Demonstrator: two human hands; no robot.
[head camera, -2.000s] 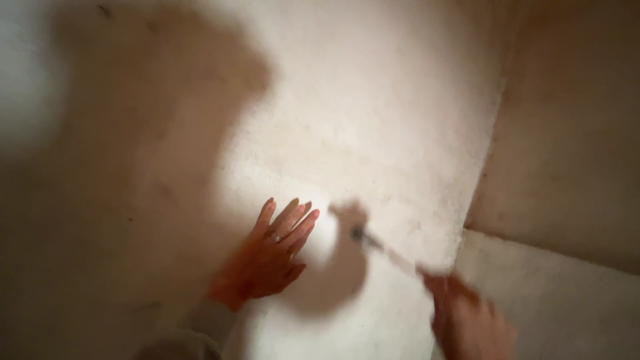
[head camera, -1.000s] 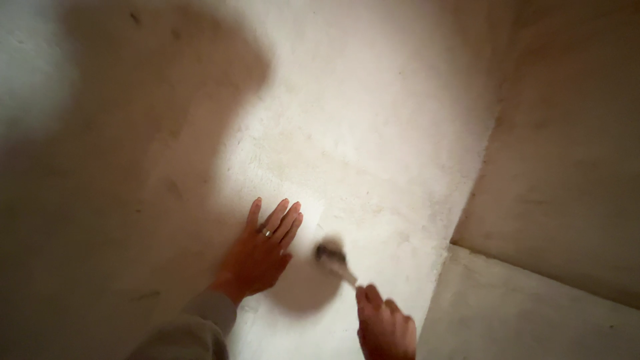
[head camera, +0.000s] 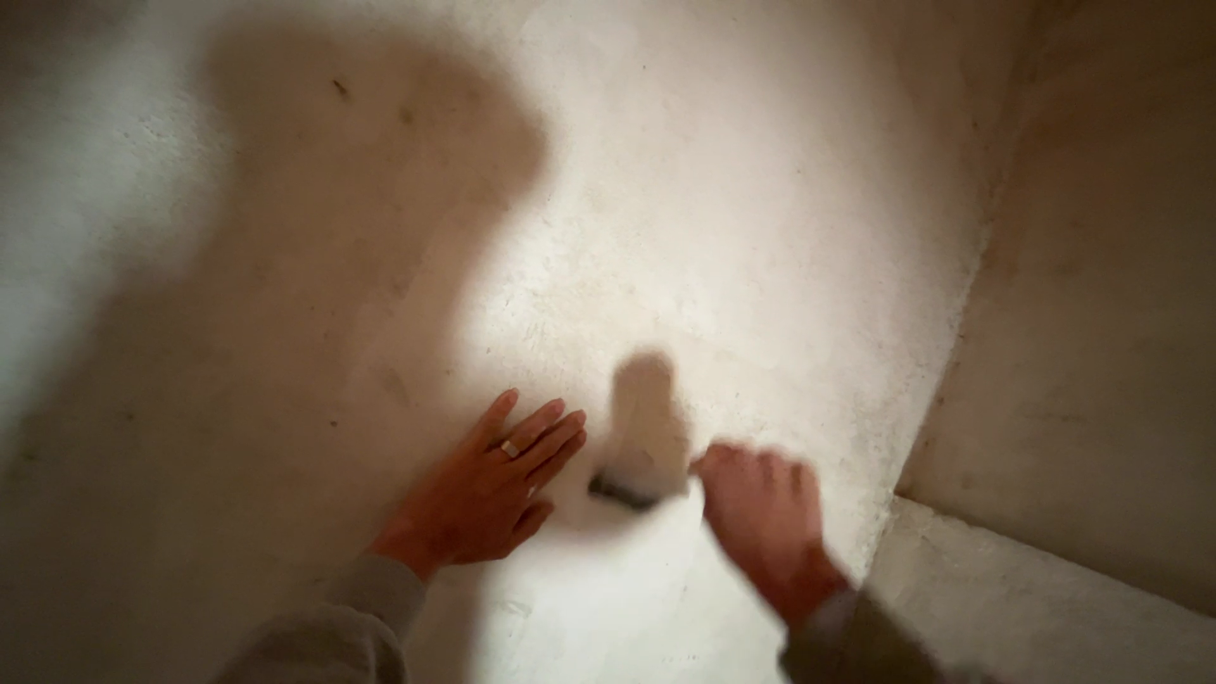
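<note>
My left hand (head camera: 489, 489), with a ring on one finger, lies flat with its fingers spread on a pale plastered wall (head camera: 722, 237). To its right, my right hand (head camera: 760, 503) is closed around the pale handle of a brush-like tool. The tool's dark head (head camera: 622, 491) is blurred and sits between the two hands; whether it touches the surface, I cannot tell. The exact kind of tool is unclear. Both forearms wear long sleeves.
A large shadow covers the left side of the pale surface, and a smaller one falls between the hands. At the right, a rough seam meets a darker wall panel (head camera: 1092, 380) and a lower pale panel (head camera: 1026, 589).
My right hand has turned and risen beside my left hand, bringing the tool with it. The left hand remains spread against the surface.
</note>
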